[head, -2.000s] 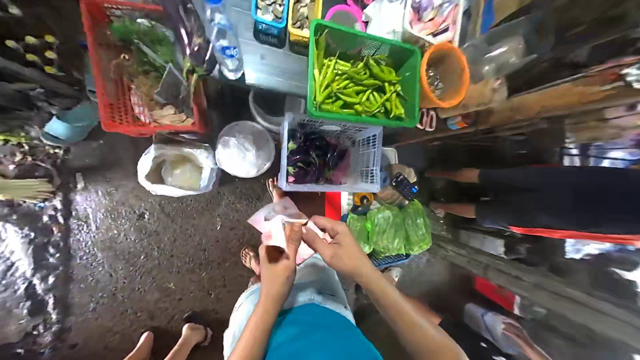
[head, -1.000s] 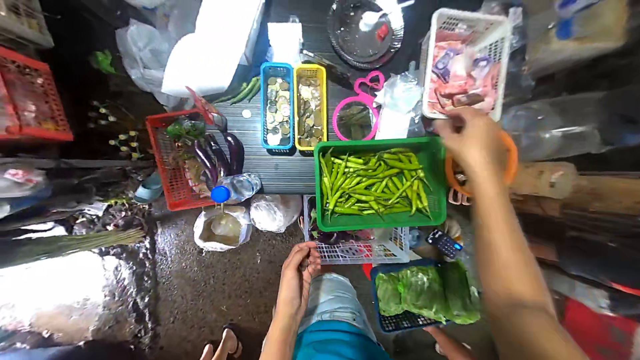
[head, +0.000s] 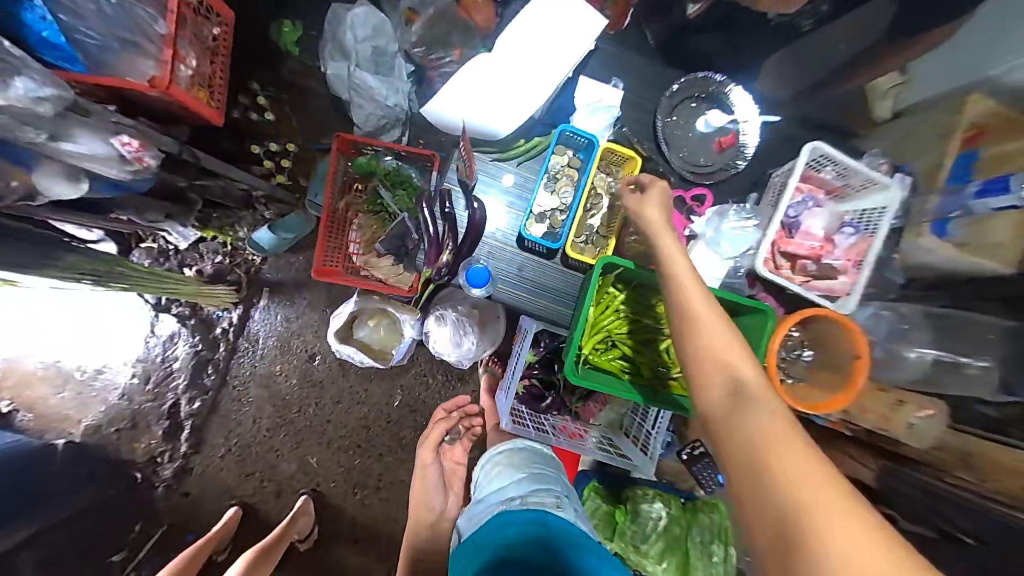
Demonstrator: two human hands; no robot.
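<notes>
My right hand (head: 646,202) reaches to the right edge of the yellow basket of coins (head: 596,210), fingers bent inward; whether it holds anything is unclear. Beside that basket stands a blue basket of coins (head: 560,188). My left hand (head: 450,436) is low, palm up with curled fingers, and a coin (head: 453,435) seems to lie in them. My right forearm passes over the green basket (head: 752,316) of green chili peppers (head: 612,328). Eggplants fill a white plastic basket (head: 528,424) beneath it. At the right, a white basket (head: 872,248) holds paper banknotes (head: 816,240).
An orange bucket (head: 856,360), a foil plate (head: 708,128) and pink-handled scissors (head: 694,204) are to the right. On the left are a red basket (head: 324,232), a capped bottle (head: 478,276) and plastic bags (head: 462,328). Another person's feet (head: 300,524) stand at lower left.
My right hand has moved left from the basket of banknotes to the coin baskets. My left hand has left the rim of the white eggplant basket. The paper held in both hands earlier is gone from them.
</notes>
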